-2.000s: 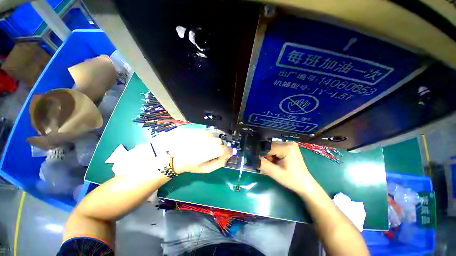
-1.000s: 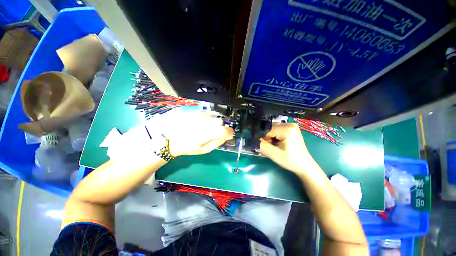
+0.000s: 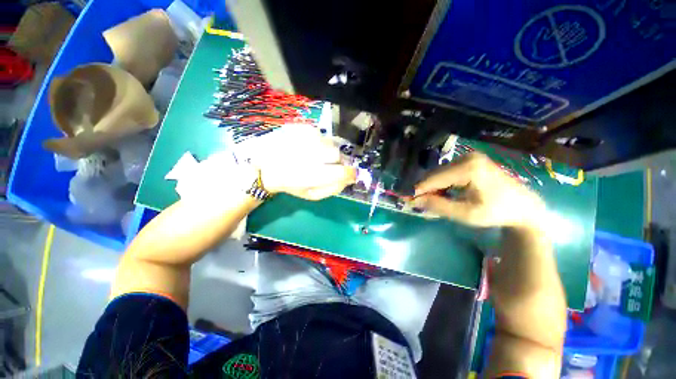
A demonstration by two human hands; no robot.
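Observation:
The crimping machine (image 3: 348, 52) stands at the top, with its small dark and silver die (image 3: 370, 148) low at the middle. My left hand (image 3: 307, 164) is at the die's left side, fingertips close together; what they hold is too bright and blurred to tell. My right hand (image 3: 474, 191) is right of the die, thumb and finger pinched on a thin red wire that runs toward the die. A pile of red wires (image 3: 278, 104) with dark and silvery tips lies left of the machine. A red wire bundle (image 3: 341, 268) lies at my lap below the table edge.
The green table (image 3: 430, 248) spreads under the machine. A large blue bin (image 3: 33, 159) with tan paper rolls (image 3: 111, 104) and clear bags stands left. A smaller blue bin (image 3: 619, 337) stands right. White paper (image 3: 185, 166) lies at the left; more wires and a yellow frame (image 3: 567, 176) lie right.
My right hand has moved away from the die to the right, and a red wire now shows at its fingertips. My left hand stays beside the die. The view has shifted, showing more of the left wire pile.

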